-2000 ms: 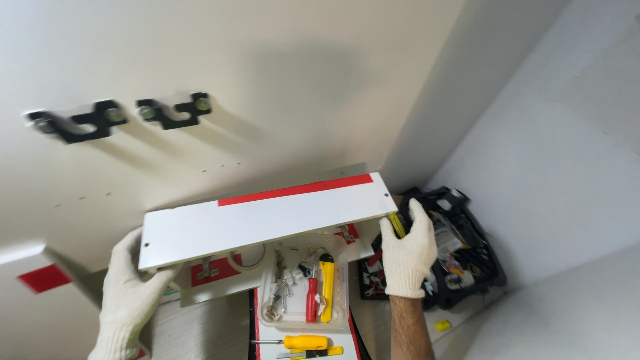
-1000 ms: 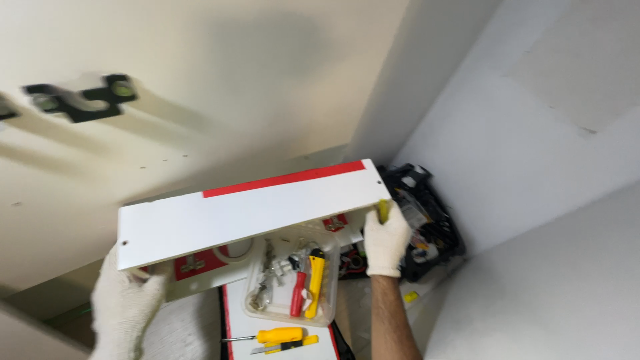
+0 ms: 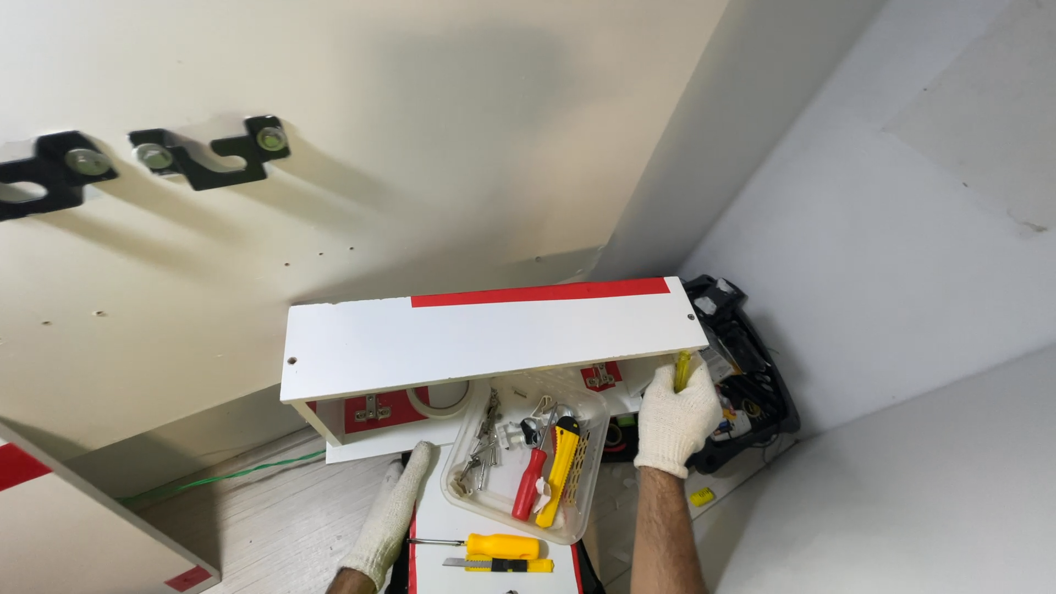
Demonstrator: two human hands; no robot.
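Note:
A white panel with a red strip (image 3: 495, 338) forms the top of a small box-like unit against the wall. My right hand (image 3: 681, 412), in a cream knit glove, is closed around a yellow translucent tool handle (image 3: 682, 371) at the panel's right end; the tool's tip is hidden. My left hand (image 3: 396, 503), also gloved, is flat with nothing seen in it, beside a white board with red edges. On that board stand a clear plastic tray (image 3: 451, 487) with a red screwdriver (image 3: 529, 485), a yellow utility knife (image 3: 561, 470) and screws, a yellow-handled screwdriver (image 3: 503, 546) and another utility knife (image 3: 511, 565).
Black metal brackets (image 3: 223, 165) are bolted to the wall at upper left. An open black tool case (image 3: 767, 396) lies behind my right hand. A roll of tape (image 3: 419, 404) and hinges (image 3: 371, 410) are inside the unit. A green cord (image 3: 239, 473) crosses the floor; another panel (image 3: 91, 528) stands lower left.
My left hand has let go of the panel's left end and moved down beside the tray. My right hand remains at the right end with the yellow handle.

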